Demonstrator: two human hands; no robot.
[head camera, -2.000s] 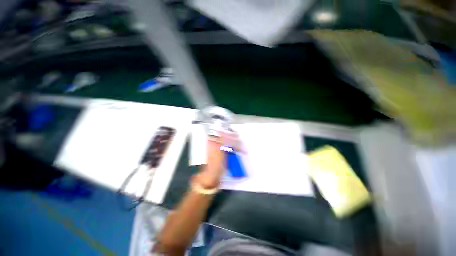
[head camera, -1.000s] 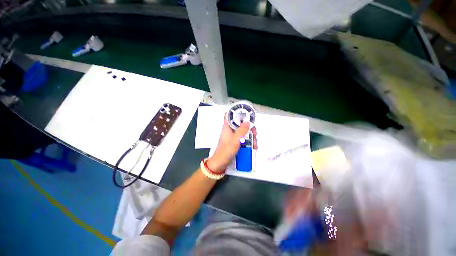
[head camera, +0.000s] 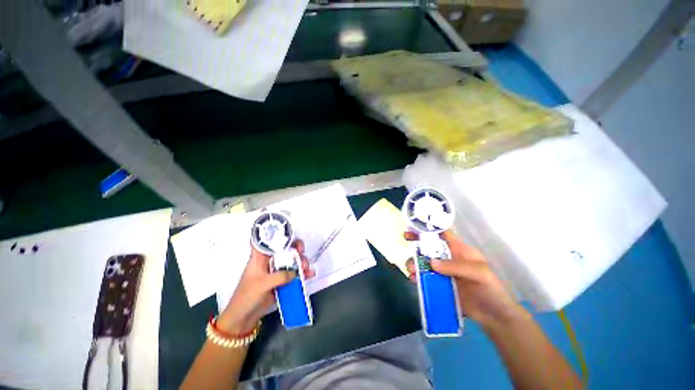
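Note:
My left hand (head camera: 263, 282) holds a white handheld fan unit (head camera: 273, 231) upright over the record sheets, its ringed head away from me and the blue battery cell (head camera: 293, 302) in its open handle towards me. My right hand (head camera: 465, 274) holds a second fan unit (head camera: 429, 209) the same way, beside the yellow pad, with its blue battery cell (head camera: 440, 305) showing. A small green circuit board shows between head and battery on this unit. My fingers wrap both handles and partly hide them.
Record sheets (head camera: 343, 263) with a pen (head camera: 329, 242) and a yellow pad (head camera: 387, 232) lie on the bench. A phone (head camera: 120, 297) rests on a white board at left. A yellow slab (head camera: 457, 114) sits on white foam sheets (head camera: 564, 206). A metal post (head camera: 114, 114) and hanging sheet (head camera: 221, 53) stand beyond.
The view has swung to the right. My right hand, blurred at the lower right before, now holds its fan unit up beside the left one. My left hand still holds its unit.

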